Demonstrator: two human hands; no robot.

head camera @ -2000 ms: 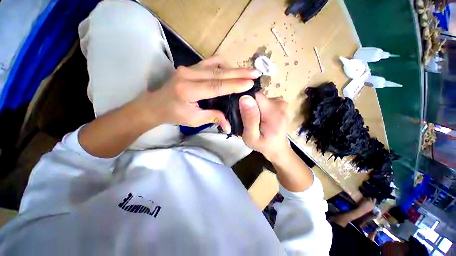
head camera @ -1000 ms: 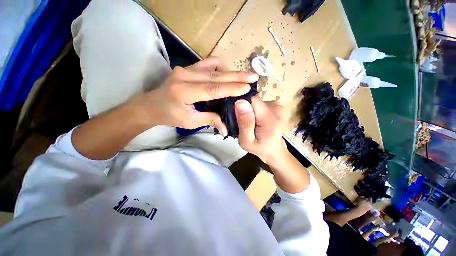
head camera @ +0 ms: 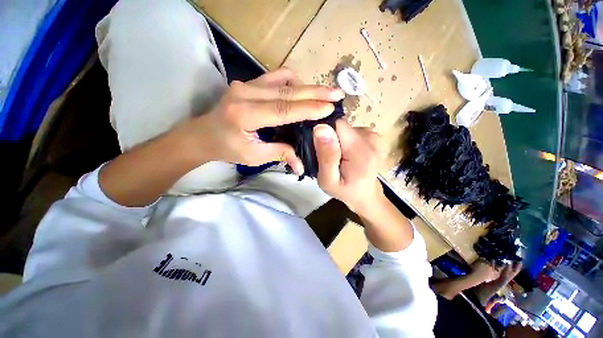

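Note:
A black part (head camera: 305,146) is held between my two hands above my lap, by the bench edge. My left hand (head camera: 268,119) lies over it from the left, long fingers flat across its top and thumb at its lower end. My right hand (head camera: 347,158) grips it from the right, thumb pressed on its side. The fingers hide much of the part. A small white glue dish (head camera: 350,81) stands on the cardboard mat (head camera: 397,86) just beyond the fingertips.
A heap of black parts (head camera: 449,165) lies on the right, more (head camera: 406,8) at the top. White glue bottles (head camera: 473,89) cluster behind the heap. Two thin sticks (head camera: 373,48) lie on the mat. A green surface (head camera: 522,33) runs behind. Another person's hands (head camera: 492,274) show at lower right.
My hands keep nearly the same hold on the black part. The view shifts slightly. The other person's hands at lower right have moved.

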